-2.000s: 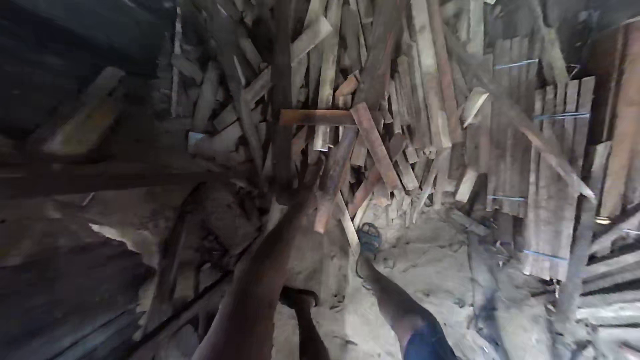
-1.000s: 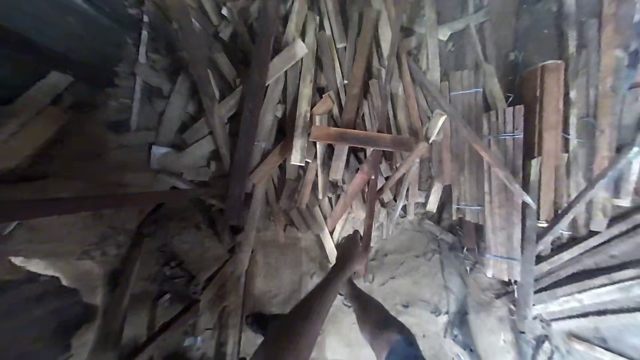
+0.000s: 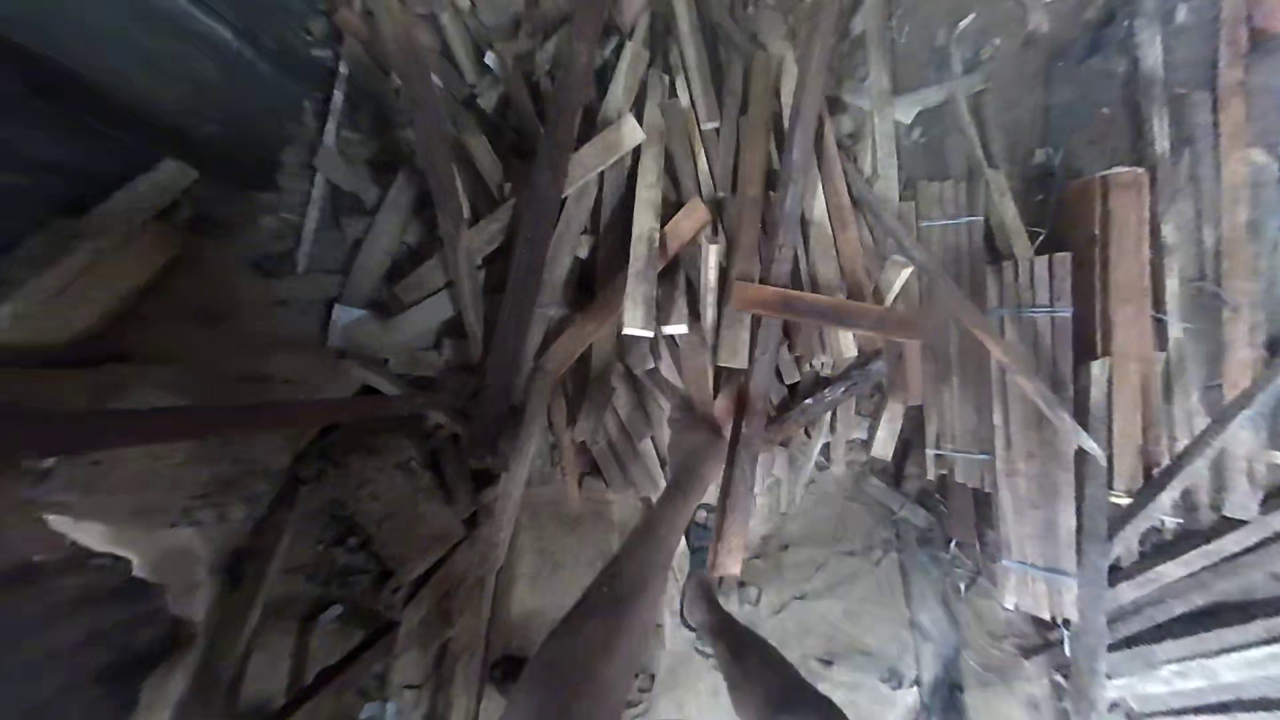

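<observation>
My left forearm rises from the bottom, and my left hand (image 3: 700, 418) is low in the wood pile, against the left side of a reddish-brown wooden plank (image 3: 737, 490). Blur and shadow hide its fingers, so its grip cannot be told. That plank slants down to the dusty ground near a strapped sandal (image 3: 701, 535) on my foot. A shorter reddish wooden plank (image 3: 828, 310) lies crosswise over the pile, above and right of the hand. Several paler wood offcuts (image 3: 648, 210) point down toward the hand. My right hand is not in view.
Bound bundles of wooden slats (image 3: 1035, 430) stand at the right, with a thick brown board (image 3: 1128, 310) beyond them. A long dark beam (image 3: 545, 200) slants through the pile. Another beam (image 3: 220, 420) crosses at the left. More boards (image 3: 1200, 640) lie lower right.
The crosswise reddish plank has shifted right, closer to the bound slats. My left hand has moved right relative to the long dark beam.
</observation>
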